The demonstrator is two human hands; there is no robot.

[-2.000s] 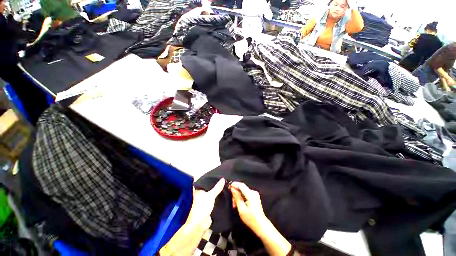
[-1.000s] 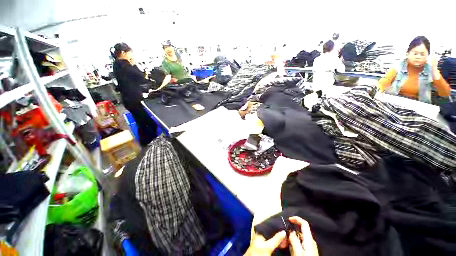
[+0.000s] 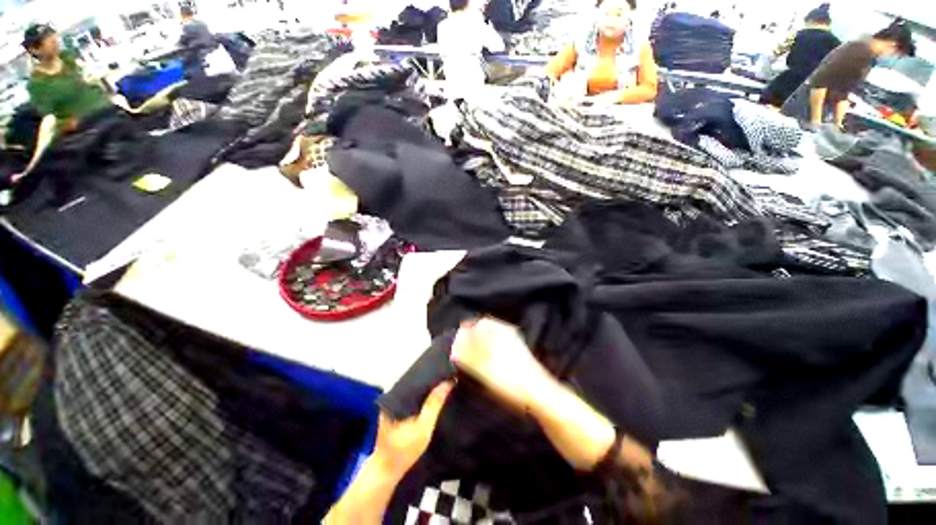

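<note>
A large black garment (image 3: 657, 338) lies heaped in front of me on the white table and over my lap. My left hand (image 3: 408, 422) pinches a flap of it at its lower left edge. My right hand (image 3: 493, 354), slightly blurred, is at the top of the same flap, fingers closed against the cloth; what lies between its fingertips is hidden. No needle can be made out. A round red tray (image 3: 326, 312) with dark buttons (image 3: 326, 287) stands on the table, left beyond my hands, with shiny plastic bags in it.
A blue bin (image 3: 308, 385) with plaid cloth (image 3: 139, 410) is at the lower left. Plaid garments (image 3: 606, 149) are heaped behind the black one. Another dark garment (image 3: 411, 179) lies beyond the tray. Several people are at the tables behind. A checkered cloth (image 3: 457, 505) covers my lap.
The view has swung back to the right and down from the shelves at the left. My right hand has moved away from my left hand, up along the black cloth, which my left hand still holds.
</note>
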